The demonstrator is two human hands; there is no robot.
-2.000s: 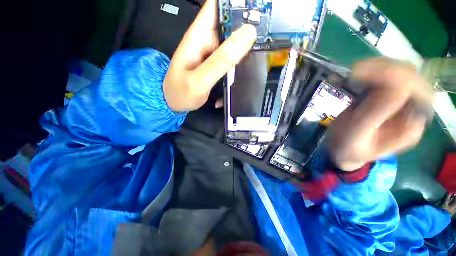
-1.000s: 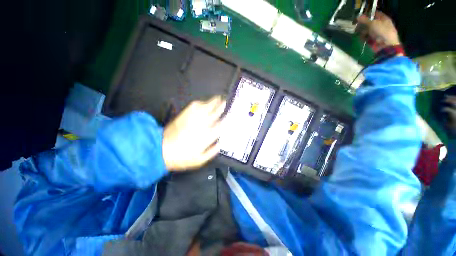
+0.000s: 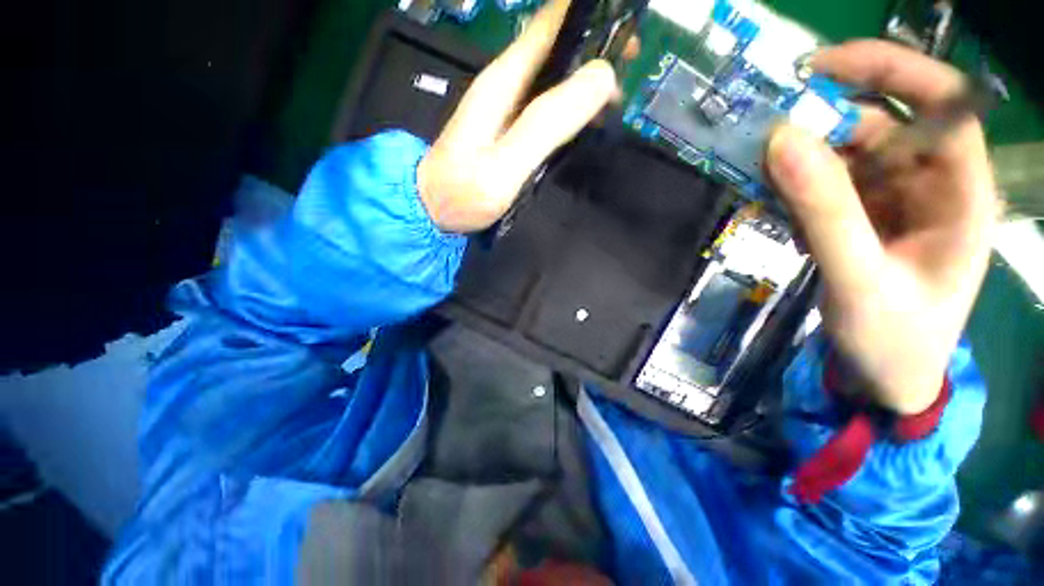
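Note:
My left hand (image 3: 504,137) is shut on a dark phone housing (image 3: 582,44), seen nearly edge-on and cut off by the top edge. My right hand (image 3: 887,195) holds a blue mainboard (image 3: 716,115) with grey metal shields between thumb and fingers, close to the housing's right side and apart from it. A dark blurred tool seems to lie across my right hand. A dark red strap is on my right wrist. The black phone tray (image 3: 607,246) lies below, with one open housing (image 3: 721,315) in a slot at right.
A small white label (image 3: 430,84) lies in a tray slot at upper left, and a tiny white spot (image 3: 582,314) shows in a middle slot. Loose boards (image 3: 458,9) lie beyond the tray on the green mat. Another dark part (image 3: 922,25) lies at upper right.
My left hand, apparently empty over the tray before, has moved up and now holds a housing. My right hand has come back from the upper right and now holds a mainboard.

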